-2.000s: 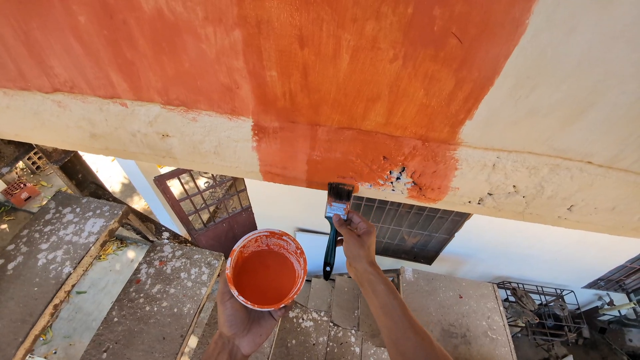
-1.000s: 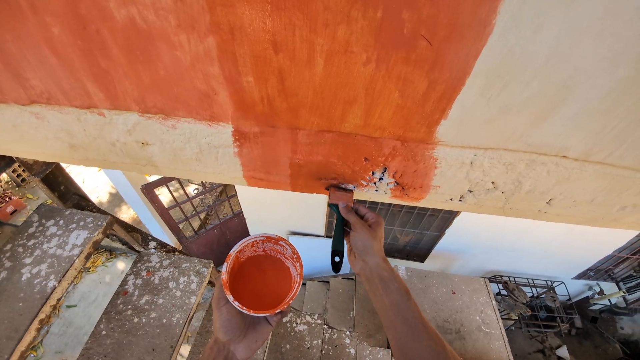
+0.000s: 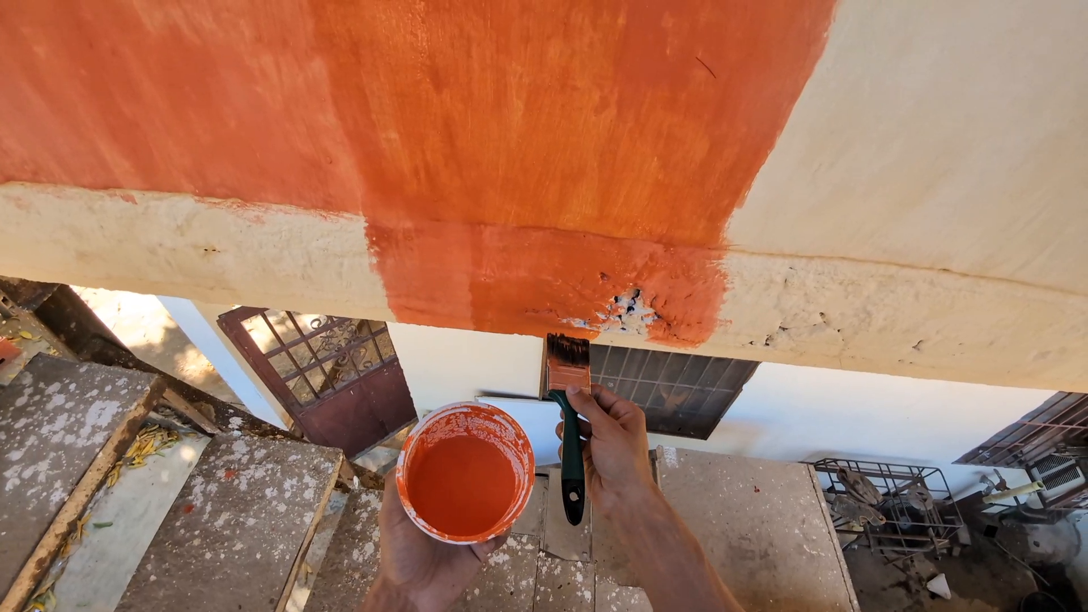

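My left hand (image 3: 425, 544) holds a plastic tub of orange paint (image 3: 463, 476) from below, its rim smeared with paint. To the right, my right hand (image 3: 614, 438) grips a paintbrush (image 3: 571, 425) by its dark green handle, bristles up. The dark bristle tips are at the lower edge of the wall's ledge; whether they touch it I cannot tell. Orange paint (image 3: 527, 127) covers the middle and left of the plaster wall and part of the ledge. A rough chipped patch (image 3: 627, 313) shows pale and dark spots through the paint. Cream plaster (image 3: 952, 153) lies to the right.
Paint-spattered steps (image 3: 229, 510) descend at the lower left, beside a speckled slab (image 3: 748, 527) at lower right. Below the ledge are a brown metal door (image 3: 353, 408), a barred window (image 3: 671, 382) and a white wall (image 3: 833, 416). A metal rack (image 3: 892, 501) stands at the lower right.
Two seconds ago the bristles overlapped the ledge's lower edge; my right hand shifted slightly with the brush since. My left hand keeps holding the tub below the ledge.
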